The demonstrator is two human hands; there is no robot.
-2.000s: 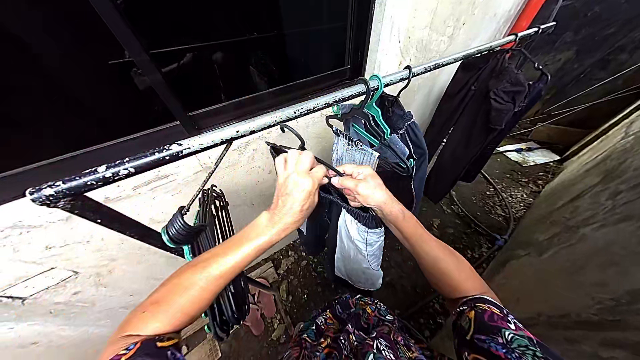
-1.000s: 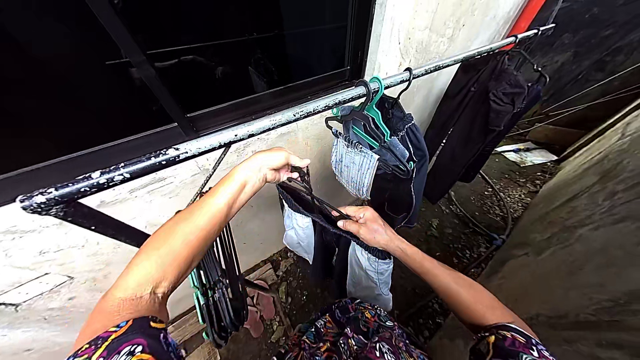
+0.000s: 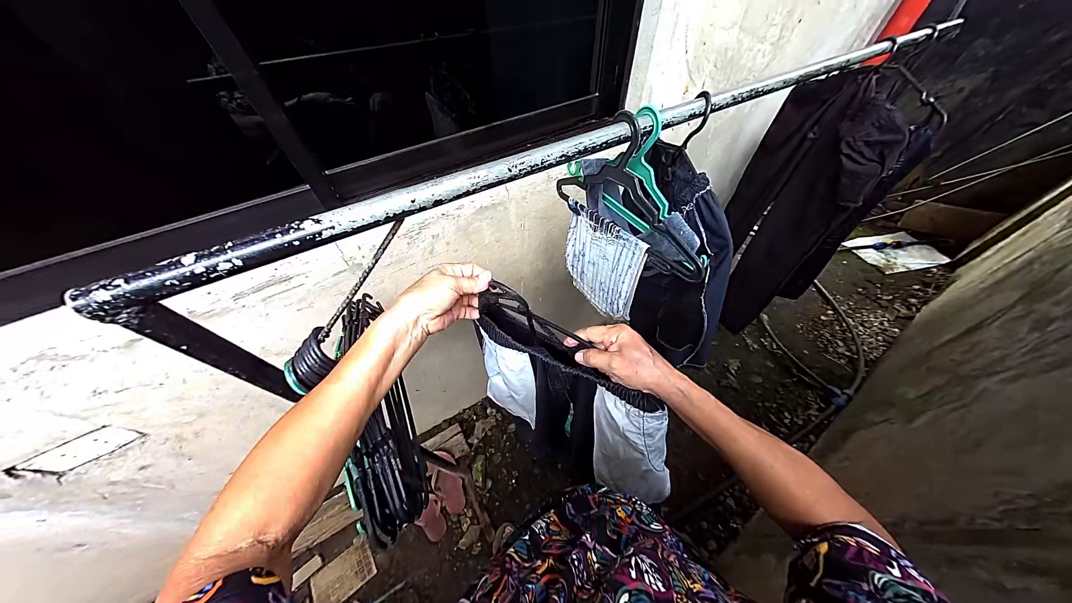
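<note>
My left hand [image 3: 448,297] pinches the left end of the elastic waistband of dark shorts [image 3: 565,402], whose pale pocket linings hang outward. A black plastic hanger [image 3: 536,318] lies inside the waist opening, its hook beside my left fingers. My right hand [image 3: 620,360] grips the hanger near its right end, at the waistband. The shorts hang below the metal rail [image 3: 419,188], off it. Behind them, denim garments [image 3: 607,260] hang from the rail on black and green hangers [image 3: 649,167].
A bundle of black hangers [image 3: 381,452] hangs from a cord at the left. Dark trousers [image 3: 787,193] are on the rail's far part. A concrete wall [image 3: 963,419] stands at the right; pink slippers [image 3: 444,494] and a hose [image 3: 846,343] lie below.
The shorts and both hands were close together just below the rail two seconds ago. They are now lower, the hands are farther apart and the waistband is spread between them.
</note>
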